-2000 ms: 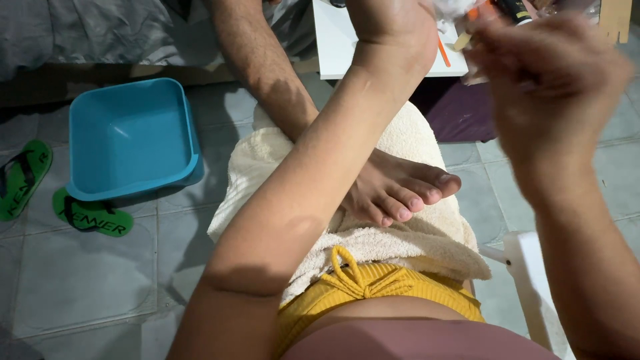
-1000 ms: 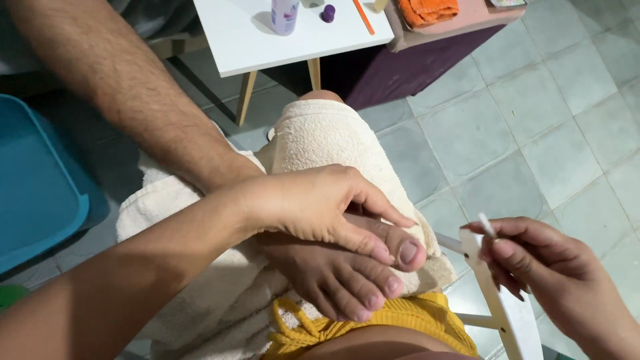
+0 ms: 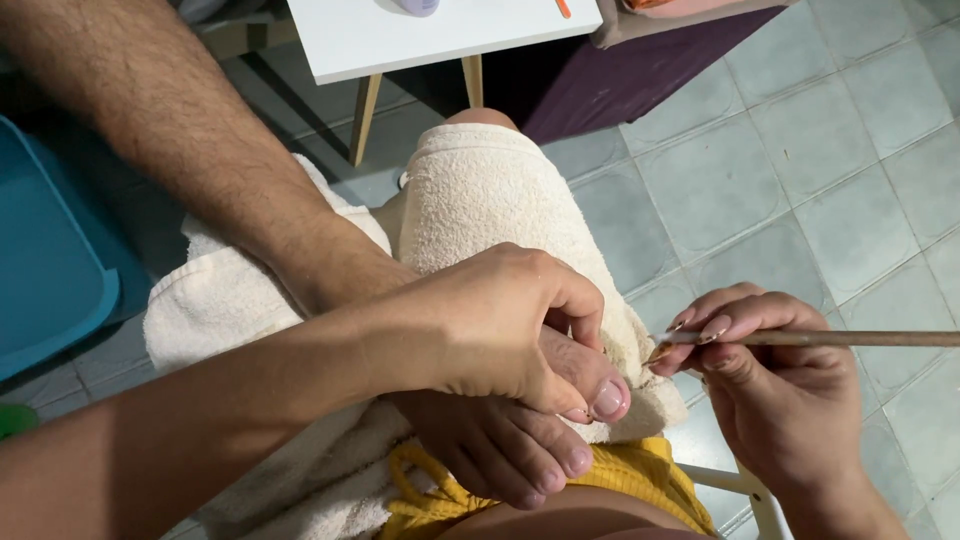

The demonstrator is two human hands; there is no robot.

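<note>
My left hand (image 3: 487,322) grips another person's bare foot (image 3: 480,442) around the big toe (image 3: 589,375), thumb at the near side of the toe and fingers over the far side. The foot rests on a cream towel (image 3: 495,195) spread over my lap. To the right of the toe, my right hand (image 3: 780,375) pinches a thin wooden stick (image 3: 862,338) between thumb and fingers. A whitish tip shows at the stick's left end, a short way from the big toenail and apart from it.
A white table (image 3: 450,37) stands ahead, with part of a bottle (image 3: 418,6) and an orange stick (image 3: 563,8) at its edge. Purple fabric (image 3: 645,67) hangs beside it. A blue plastic basin (image 3: 52,255) is at the left. Below my lap, part of a white frame (image 3: 765,502) shows.
My left hand, blurred over the foot's far side two seconds ago, came down onto the foot by one second ago. The stick in my right hand now lies level, pointing left toward the toe.
</note>
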